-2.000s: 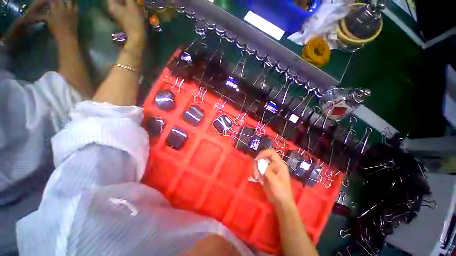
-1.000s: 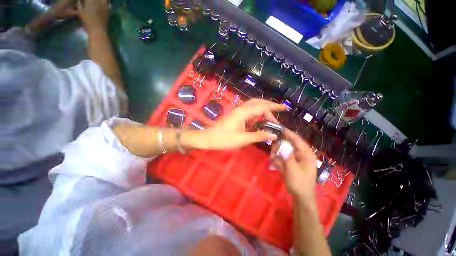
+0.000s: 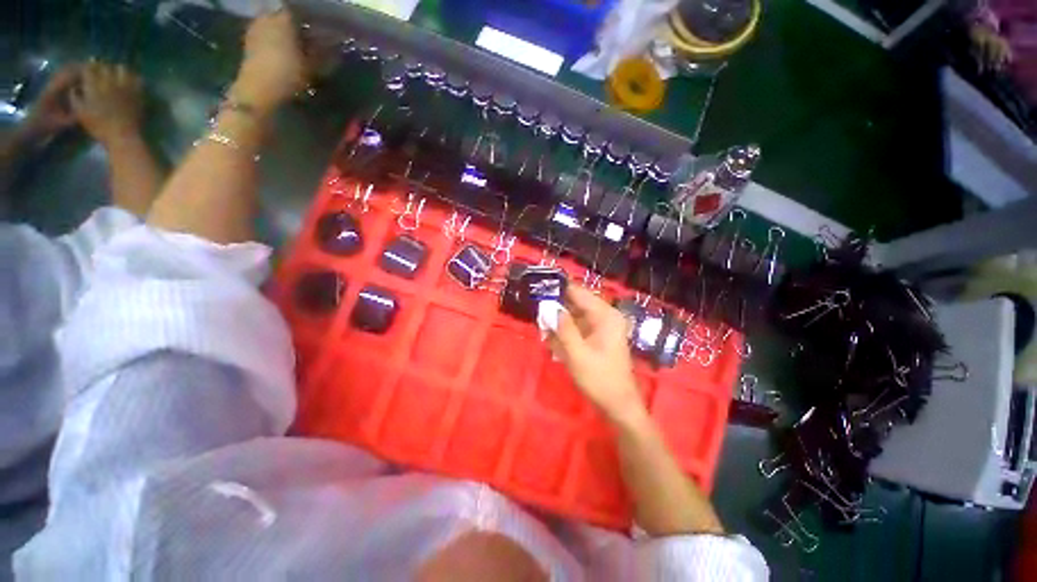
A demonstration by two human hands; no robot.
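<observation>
A red compartment tray (image 3: 506, 392) lies in front of me. Black glossy square devices (image 3: 404, 256) sit in its left pockets. My right hand (image 3: 594, 341) pinches a white cloth (image 3: 550, 314) against or just beside a black clamped device (image 3: 532, 287) in the tray's middle. My left hand (image 3: 273, 55) is off the tray at the upper left, blurred, near the picture's top edge; its fingertips are unclear and whether it holds anything cannot be told. Dark clamped devices with silver wire handles line the tray's far side.
A loose binder clip pile (image 3: 859, 364) lies right of the tray. A clear bottle with a red diamond label (image 3: 716, 188) stands beyond it. A grey rail (image 3: 523, 97) runs behind the tray. A yellow tape roll (image 3: 636, 84) is further back. A neighbouring person's hands (image 3: 102, 100) are at the left.
My left hand has left the tray's middle, where it held a device by my right hand, and is at the upper left. My right hand still pinches the cloth. The view has shifted.
</observation>
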